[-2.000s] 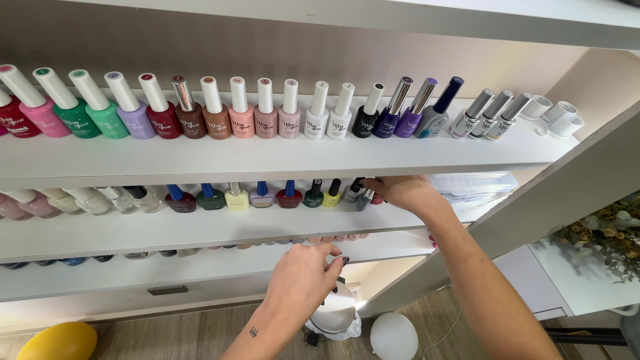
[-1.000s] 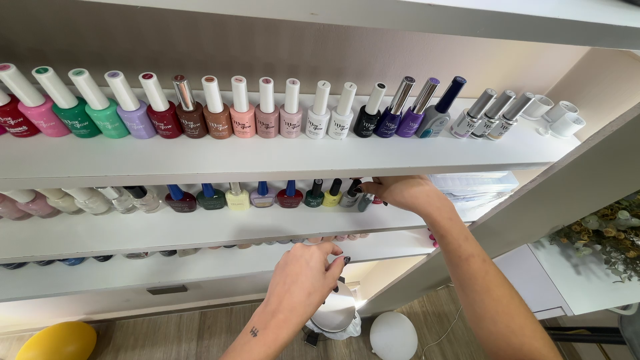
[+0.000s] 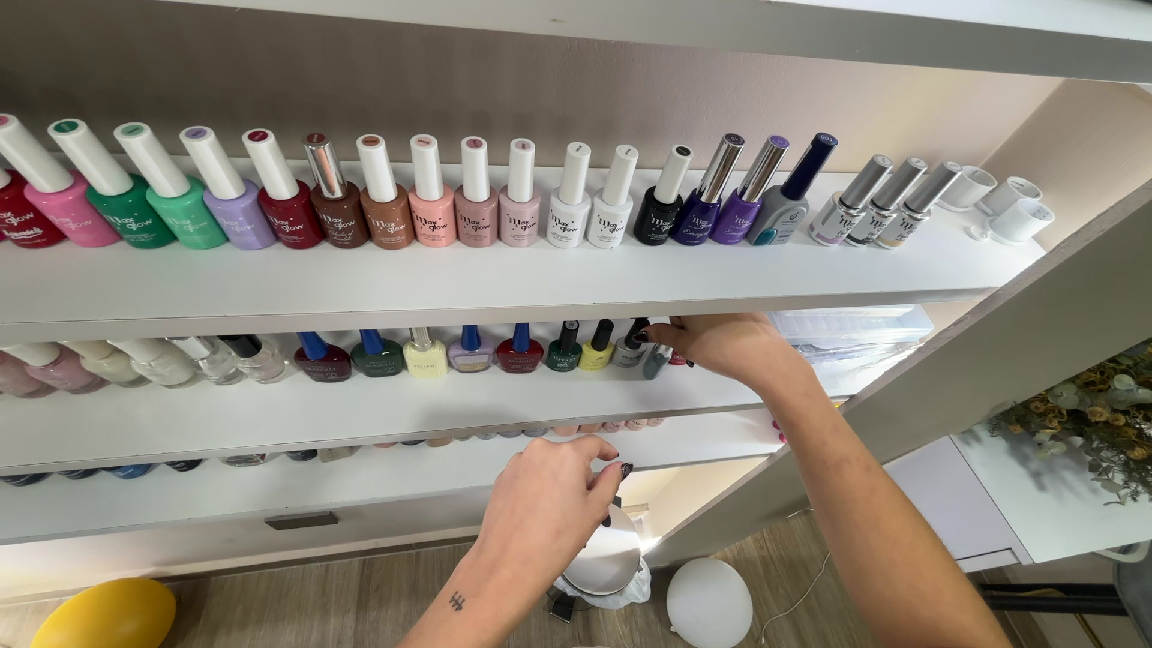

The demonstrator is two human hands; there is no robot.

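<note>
My right hand (image 3: 724, 351) reaches onto the middle shelf, its fingers at a grey nail polish bottle (image 3: 657, 362) at the right end of a row; the upper part of the bottle is hidden by the fingers, so a firm grip cannot be told. Just left of it stand a silvery polish bottle with a black cap (image 3: 630, 346) and a yellow one (image 3: 597, 349). My left hand (image 3: 553, 495) hangs in front of the lower shelf, fingers bent, with no object visible in it. Above, a row of gel polish bottles, among them a black one (image 3: 660, 216), lines the upper shelf.
Clear plastic boxes (image 3: 850, 328) lie right of my right hand. White round caps or cups (image 3: 1017, 216) stand at the upper shelf's right end. Below are a waste bin (image 3: 605, 558), a white balloon (image 3: 709, 601) and a yellow balloon (image 3: 108, 614). Dried flowers (image 3: 1093, 414) are at right.
The grey bottle by my right fingers has shifted slightly and leans differently. My left hand stays nearly in the same place.
</note>
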